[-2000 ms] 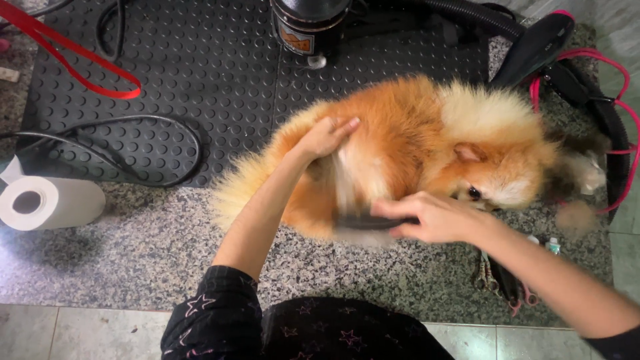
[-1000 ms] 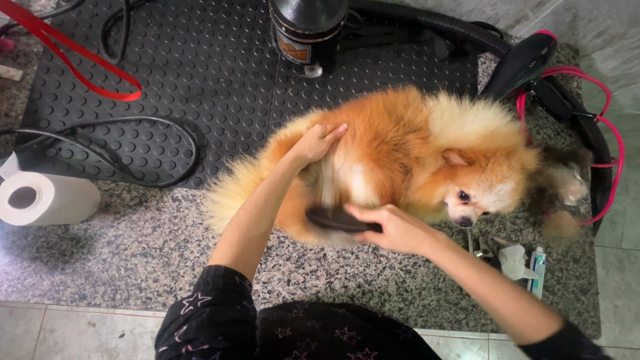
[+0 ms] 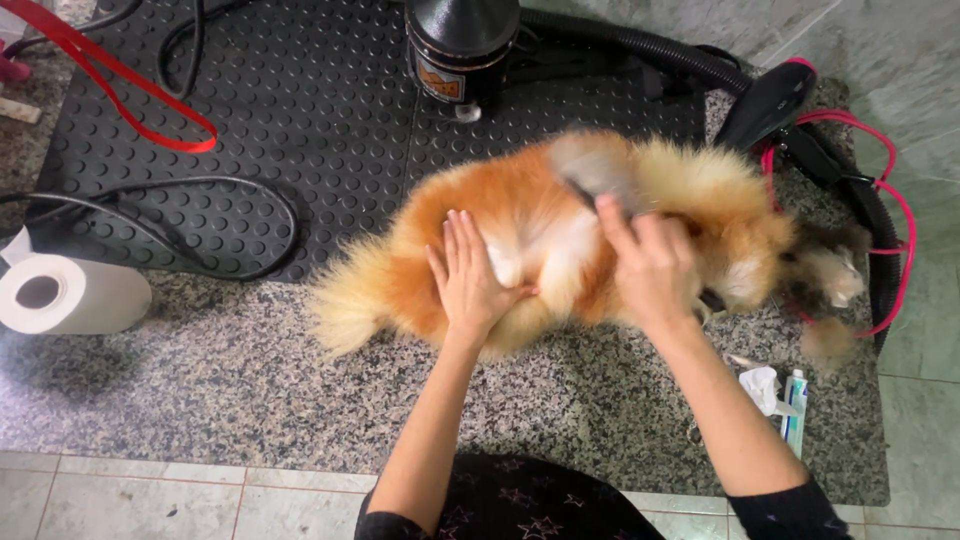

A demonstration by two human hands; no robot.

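An orange and cream fluffy dog point(image 3: 487, 187) lies on its side across a black studded rubber mat and a granite counter, its head to the right and its tail to the left. My left hand point(image 3: 472, 281) rests with fingers spread on the fur of its hindquarters, near the pale belly. My right hand point(image 3: 652, 255) holds a dark-handled grooming brush point(image 3: 600, 169) against the dog's side by the shoulder; the brush head is blurred by motion. Part of the dog's face is hidden behind my right hand and forearm.
A black dryer canister point(image 3: 461, 52) stands behind the dog. Its ribbed hose point(image 3: 637, 45), a black hair dryer point(image 3: 769, 101) and a pink cord point(image 3: 911, 240) lie at the right, beside loose fur clumps point(image 3: 817, 274). A tube point(image 3: 795, 409), paper roll point(image 3: 82, 295), black cable point(image 3: 289, 225) and red strap point(image 3: 135, 90) surround the work area.
My right hand and the brush have moved up and right, from the dog's lower rear body to its shoulder side. My left hand now lies lower, flat with fingers spread.
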